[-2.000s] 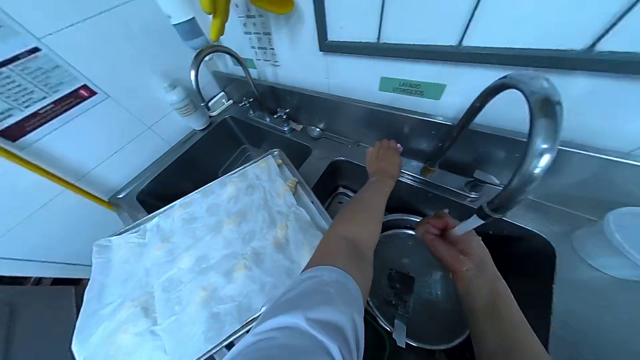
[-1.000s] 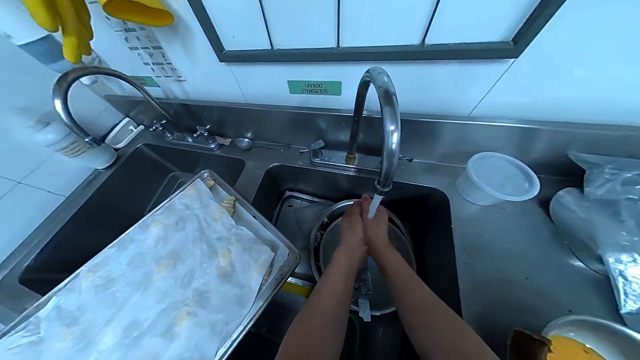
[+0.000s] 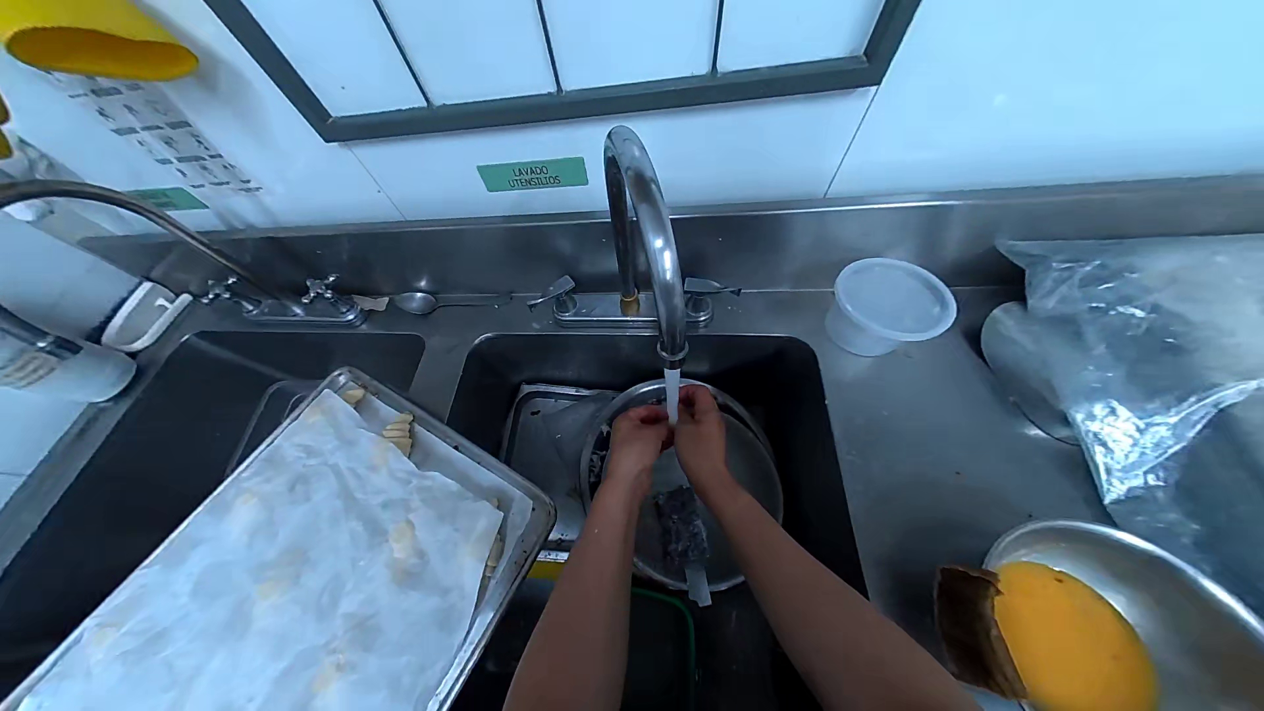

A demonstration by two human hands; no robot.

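Note:
Water runs from the curved metal faucet onto my two hands. My left hand and my right hand are close together in the stream, fingers curled; whether anything small is between them is not visible. Beneath them, a round metal pan sits in the dark sink basin, with a utensil with a pale handle end lying across it. A flat metal tray lies in the basin to the left of the pan.
A baking tray covered with white paper spans the left sink. A spoon lies behind. To the right are a lidded plastic tub, a clear plastic bag and a metal bowl with orange contents.
My left hand has left the faucet handle area, where it was two seconds ago, and joined my right hand under the water. The view has swung to the right.

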